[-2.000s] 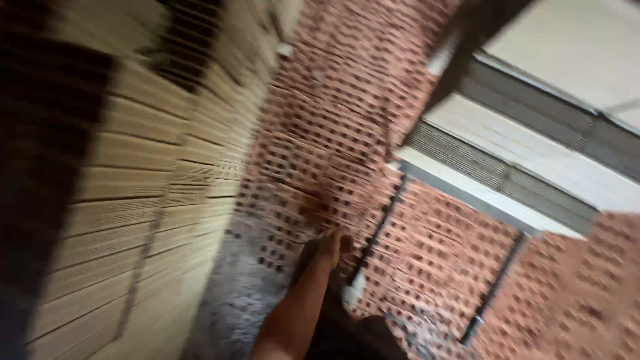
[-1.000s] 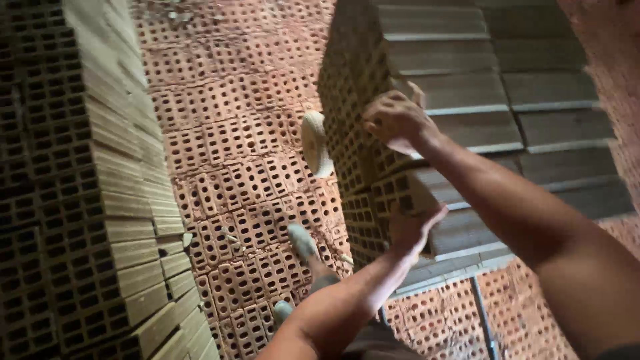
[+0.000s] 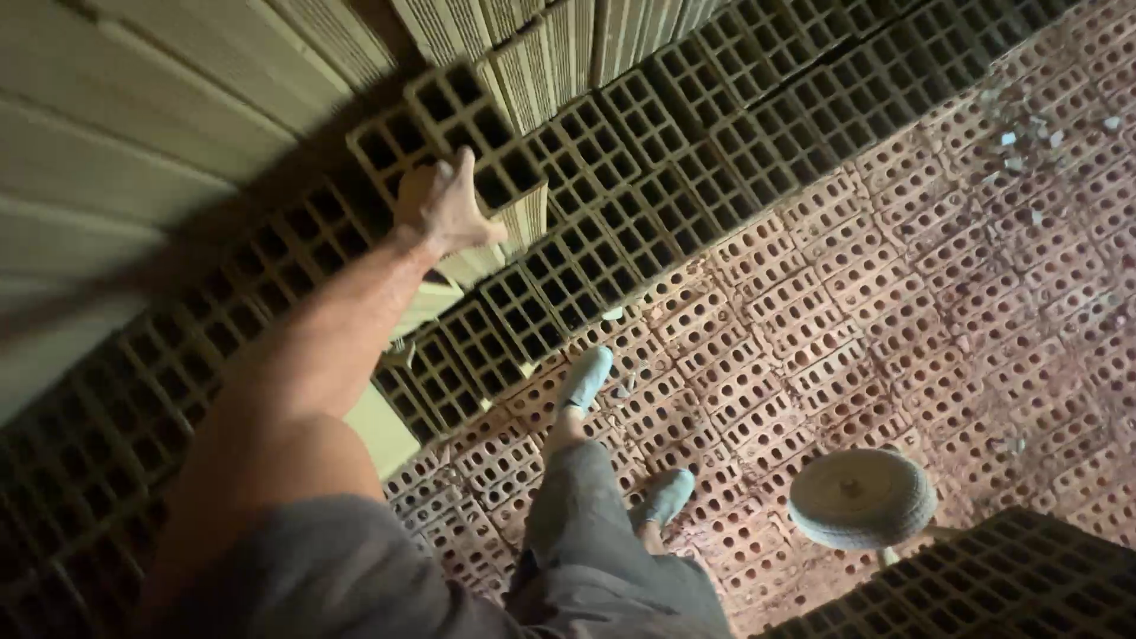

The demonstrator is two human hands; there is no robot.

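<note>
My left hand reaches up from the lower left, its thumb and a finger spread, against the holed ends of hollow clay blocks. One raised hollow block juts out from the stack just above and right of the fingers; another hollow block lies beside it, partly behind the hand. Whether the fingers grip either block cannot be told. Below the hand, the ribbed and smooth sides of more blocks show in a gap in the row. My right hand is out of view.
Rows of stacked hollow blocks run diagonally along the floor of perforated red bricks. A rubber-tyred wheel stands at the lower right beside a load of hollow blocks. Small pale fragments lie on the floor. My feet are in light slip-on shoes.
The view has swung to the stack at the left. Both hands were on a block on the load by the wheel one second ago; now my left hand is at the stacked row.
</note>
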